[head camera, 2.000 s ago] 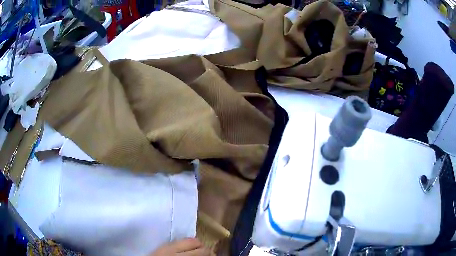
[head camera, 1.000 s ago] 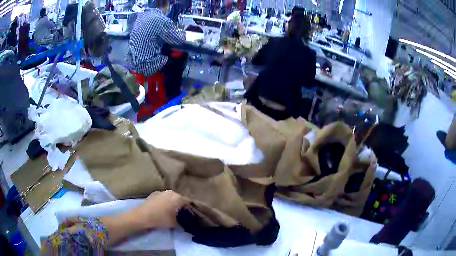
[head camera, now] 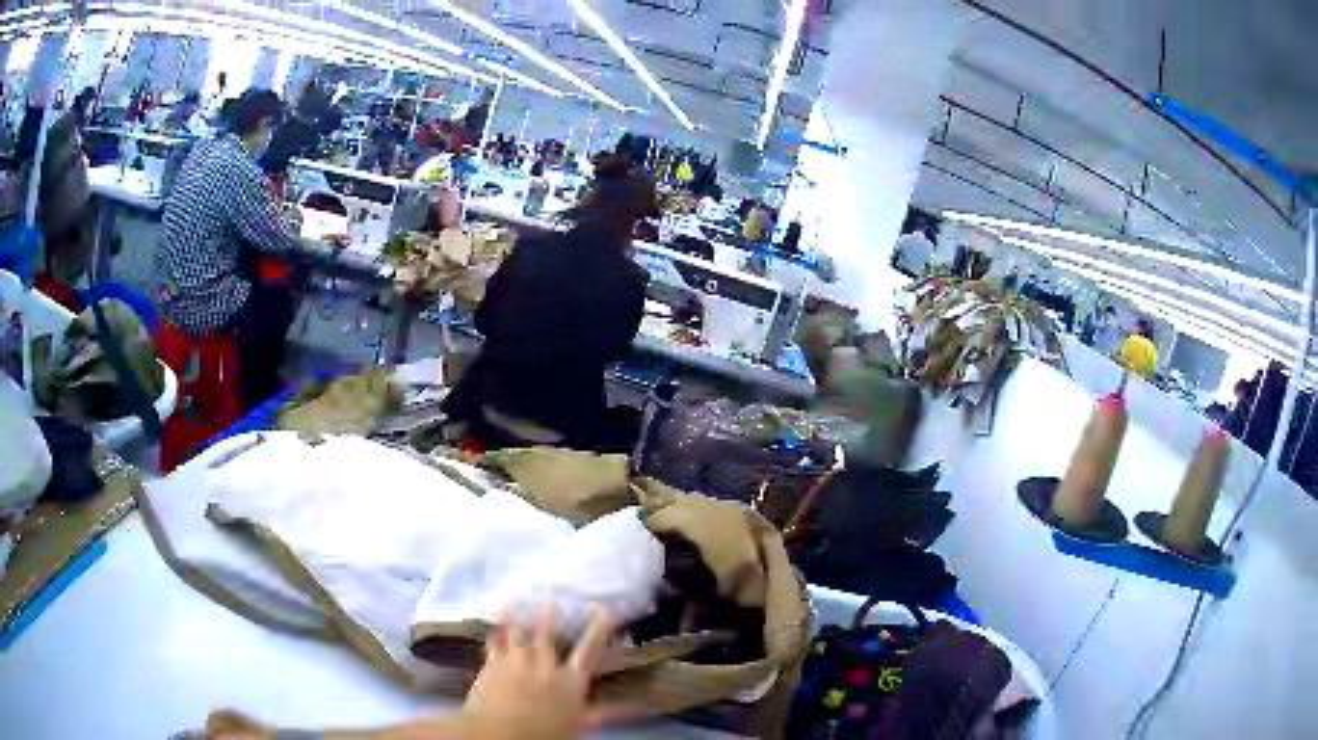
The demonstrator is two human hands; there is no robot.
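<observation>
A brown ribbed garment (head camera: pixel 781 612) with a white lining or backing piece (head camera: pixel 354 506) lies bunched across the white table (head camera: pixel 101 651). The white side faces up, with brown along its edges. My right hand (head camera: pixel 538 677) lies on the white cloth at the bottom centre, its fingers spread and no grip visible. My left hand (head camera: pixel 243 727) shows only as a small, blurred part at the bottom edge; its fingers cannot be made out.
Thread cones (head camera: pixel 1091 460) stand on a blue-armed stand at right. A black cut stack (head camera: pixel 882 528) and a dark flowered cloth (head camera: pixel 853 680) lie right of the garment. A cardboard sheet (head camera: pixel 58 557) is at left. Two people (head camera: pixel 564 311) are at stations beyond.
The view has tilted up and turned right, and the machine head has left it. The near brown fabric no longer lies spread in front; white cloth now shows there. A hand now rests on it.
</observation>
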